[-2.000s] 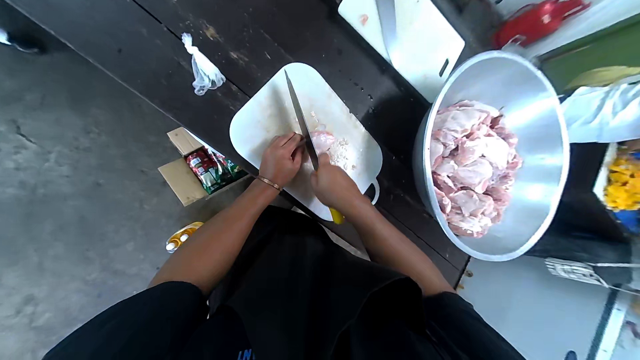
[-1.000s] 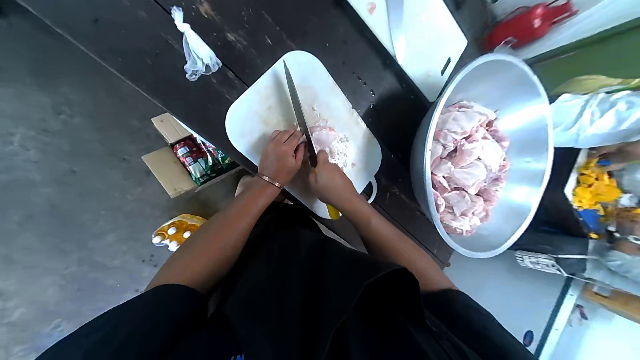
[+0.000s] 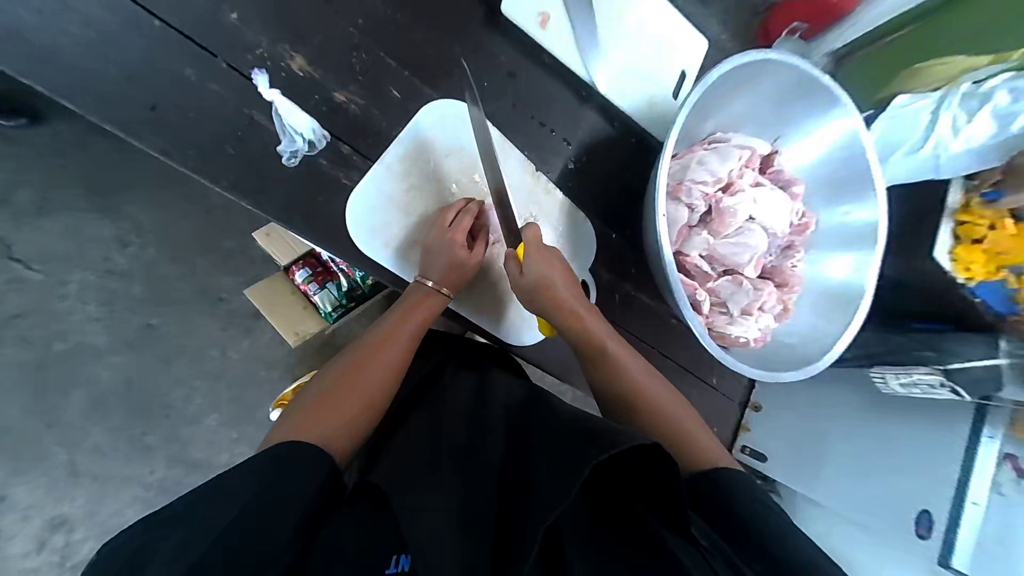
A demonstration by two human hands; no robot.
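My right hand (image 3: 544, 276) is closed around the yellow handle of a long knife (image 3: 494, 164), whose blade reaches up and left over a white cutting board (image 3: 400, 180). Beside the blade, my left hand (image 3: 456, 240) has its fingers bent down on a piece of raw meat (image 3: 498, 228), mostly hidden by the hand and the blade. Small scraps lie on the board. A large metal bowl (image 3: 832, 240) stands to the right, with raw chicken pieces (image 3: 736, 240) inside.
Another white board (image 3: 640, 60) with a blade (image 3: 584, 36) lies at the top. A knotted plastic bag (image 3: 296, 128) rests on the dark table (image 3: 384, 48). An opened cardboard box (image 3: 288, 308) with packets is at lower left. At the right edge are yellow pieces (image 3: 988, 248) in a container.
The meat between my hands shows less than before, more covered by my left fingers and the blade. Both hands remain over the board.
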